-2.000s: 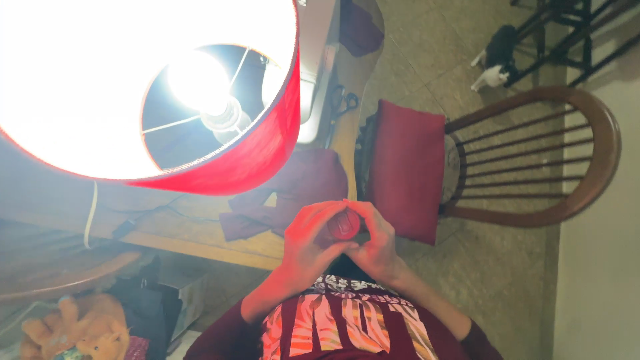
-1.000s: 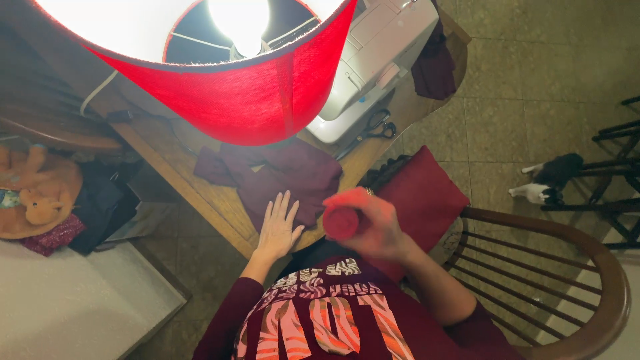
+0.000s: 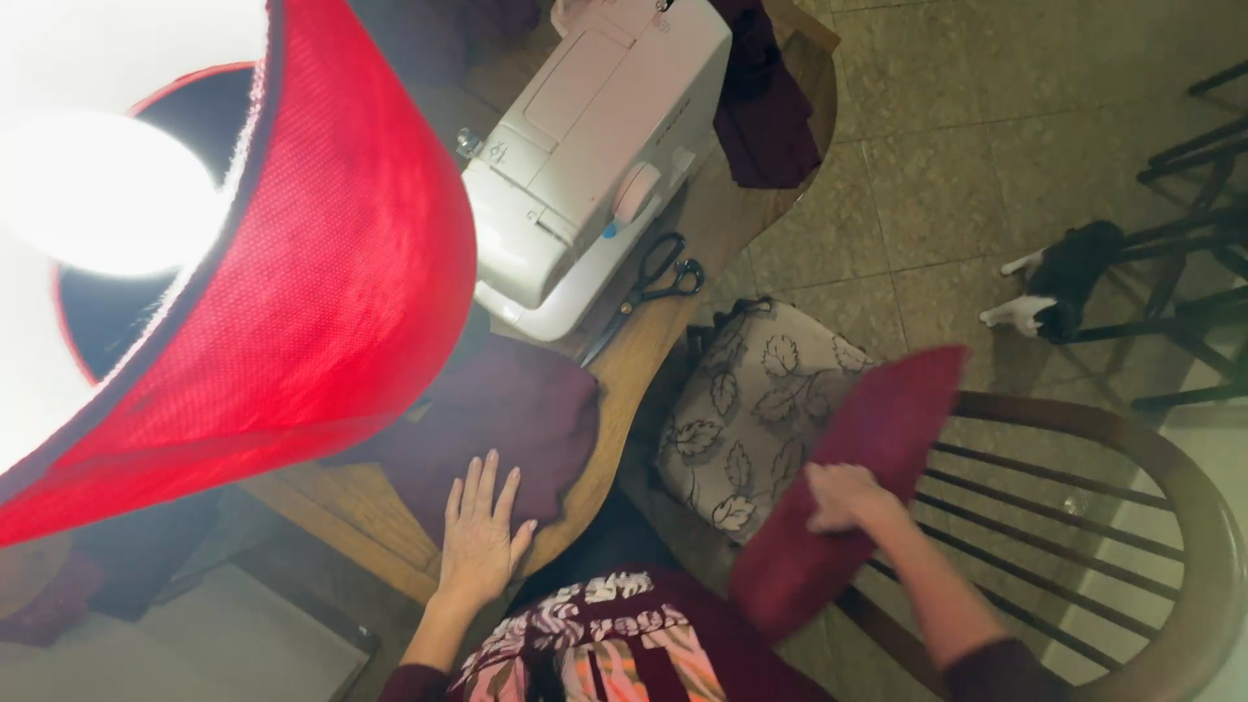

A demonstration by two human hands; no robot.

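Observation:
My left hand (image 3: 480,541) lies flat, fingers spread, on dark maroon cloth (image 3: 517,419) at the edge of the wooden table (image 3: 624,390). At the right, my right hand (image 3: 846,497) grips a dark red cushion or folded fabric piece (image 3: 877,409), tilted above the chair. Beneath it shows a pale seat pad with a leaf pattern (image 3: 741,419). Black-handled scissors (image 3: 639,297) rest on the table beside a white sewing machine (image 3: 595,127).
A lit lamp with a red shade (image 3: 370,253) fills the upper left. The wooden spindle-back chair (image 3: 1189,507) is at the right. A black-and-white cat (image 3: 1068,283) is on the tiled floor by black metal legs (image 3: 1185,244). More maroon cloth (image 3: 765,127) hangs over the table's far edge.
My right hand held a round red object one second ago; now it grips the dark red piece, lifted off the chair seat. The leaf-patterned pad has come into sight. My left hand stays on the cloth.

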